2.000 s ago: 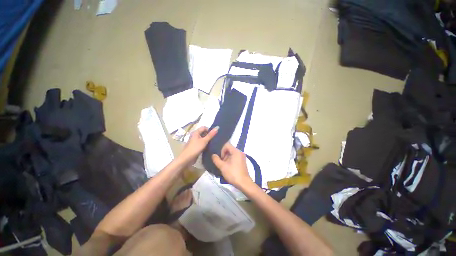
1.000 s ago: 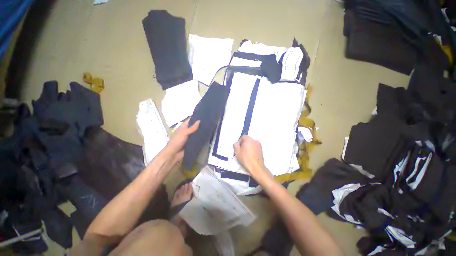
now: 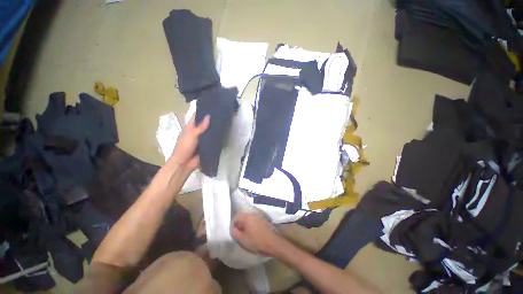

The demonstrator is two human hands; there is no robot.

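My left hand point(image 3: 190, 144) holds a dark cut piece point(image 3: 217, 132), raised left of the central bundle point(image 3: 318, 143). A long white piece point(image 3: 218, 212) hangs below the dark piece. My right hand point(image 3: 253, 231) has its curled fingers at this white piece's right edge, low in front of my knee; the fingertips are partly hidden and blurred. The bundle is white with navy strips, and a dark panel point(image 3: 272, 129) lies on its left half. A curved navy strip point(image 3: 289, 186) lies at its lower edge. Another dark piece point(image 3: 192, 51) lies flat at the upper left.
White pieces point(image 3: 244, 60) lie left of the bundle. Mustard ties point(image 3: 355, 143) lie along its right side. A loose dark heap point(image 3: 86, 166) is at left; dark-and-white bundles point(image 3: 453, 189) are at right, with a folded dark stack point(image 3: 436, 49) above. Blue cloth point(image 3: 12, 26) hangs upper left.
My left hand has moved left with a dark piece. A dark panel now covers the bundle's left half. My right hand has moved from the bundle down to a white piece that now hangs near my knee.
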